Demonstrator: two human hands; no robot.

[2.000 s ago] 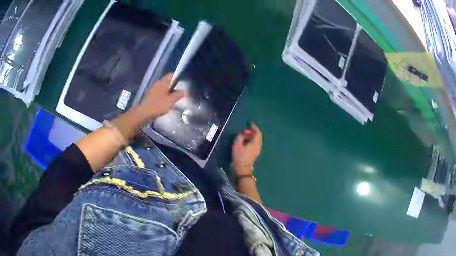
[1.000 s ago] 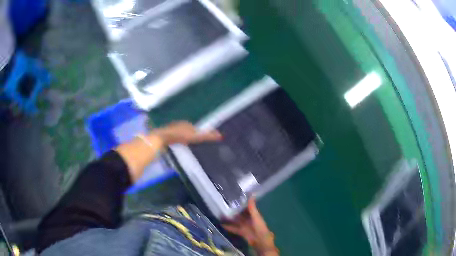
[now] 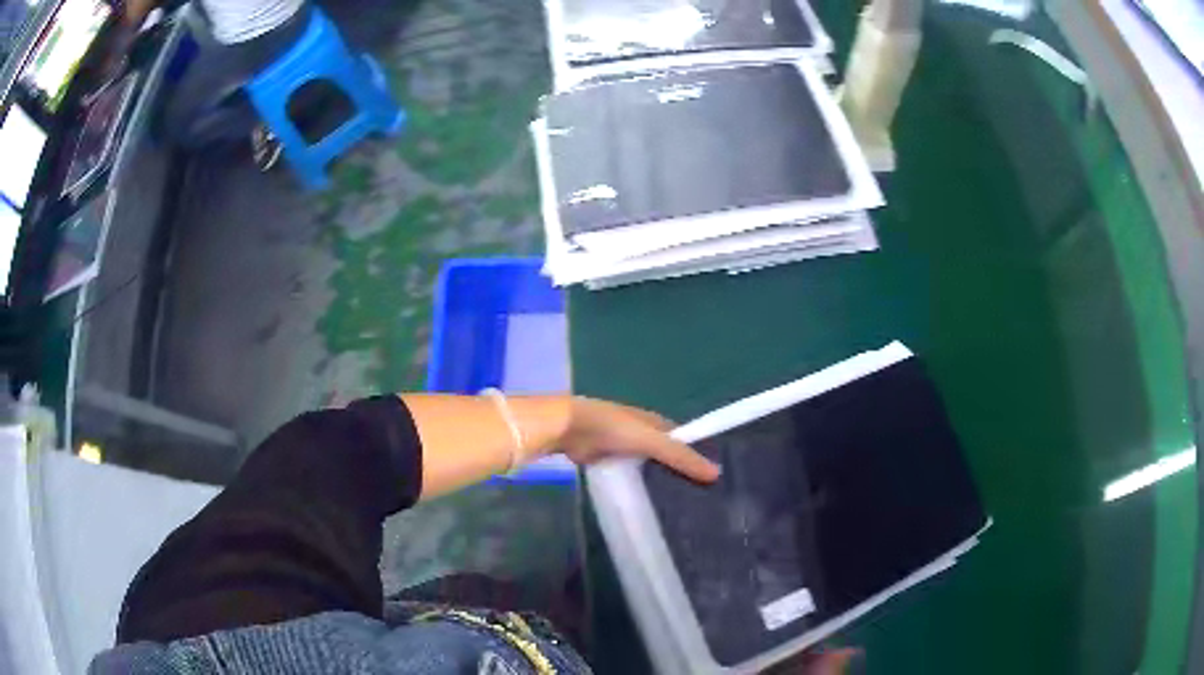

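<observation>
A black-glass tablet [image 3: 845, 488] with a pale rim and a small white label near its lower edge lies at a slant over the green bench, with white layered edges under it. My left hand [image 3: 634, 438] is at its upper left edge, thumb on the glass and fingers out of sight at the white edge. My right hand [image 3: 832, 661] shows only as fingertips at the tablet's lower edge, cut off by the frame. Whether it grips cannot be told. A stack of tablets in white sleeves [image 3: 713, 152] sits farther up the bench.
Another tablet stack [image 3: 687, 24] is at the top edge. A pale upright object [image 3: 882, 73] stands beside the stacks. A blue bin [image 3: 456, 330] is left of the bench, below its edge. A blue stool [image 3: 317, 92] and part of a person are at upper left.
The view has swung left, showing more floor and the stool. The tablet with white edges, between both hands one second ago, now appears lower right; my right hand has mostly left the picture.
</observation>
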